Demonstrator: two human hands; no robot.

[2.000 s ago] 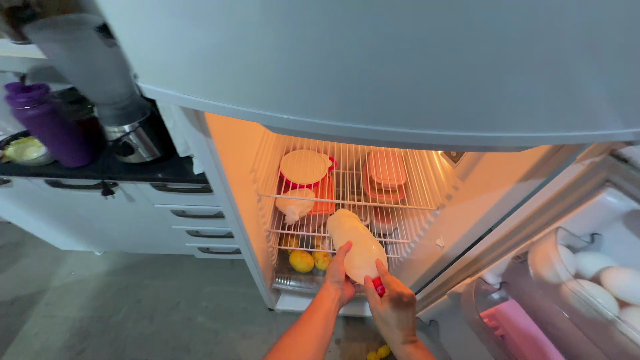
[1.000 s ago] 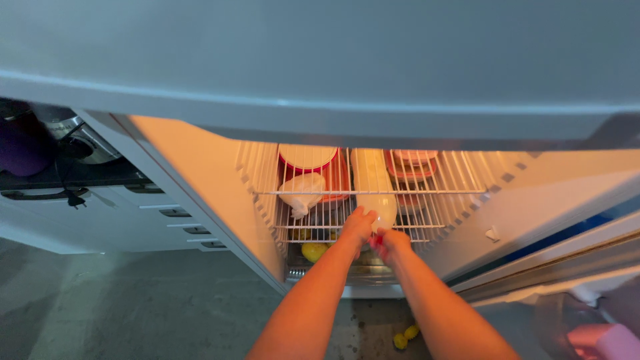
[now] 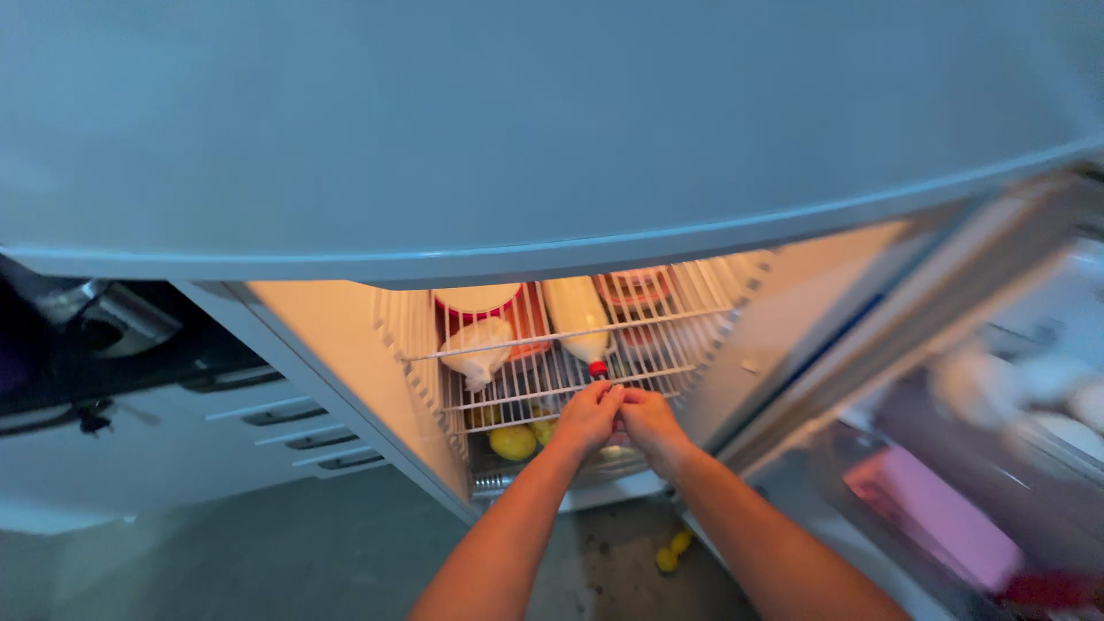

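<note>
A pale bottle with a red cap [image 3: 576,321] lies on its side on the wire shelf [image 3: 509,398] of a refrigerator, its cap toward me. Just in front of the cap, my left hand [image 3: 592,416] and my right hand [image 3: 649,421] come together at the shelf's front, fingertips close to each other. Whether the fingers touch the cap or the wire, I cannot tell. Left of the bottle lies a knotted white bag [image 3: 477,349], with a white-lidded red container [image 3: 477,297] behind it. Reddish containers [image 3: 636,289] stand to its right.
The upper refrigerator door [image 3: 552,129] juts over the opening. Yellow fruit [image 3: 513,442] lies below the shelf, and more yellow fruit [image 3: 667,559] is near the floor. At right, the open lower door holds eggs [image 3: 979,388] and a pink object [image 3: 931,517]. Drawers [image 3: 319,438] are at left.
Two seconds ago both hands held the bottle in front of the shelf. Now it lies on the shelf between the bag and the reddish containers, and the hands are off its body. The view has shifted.
</note>
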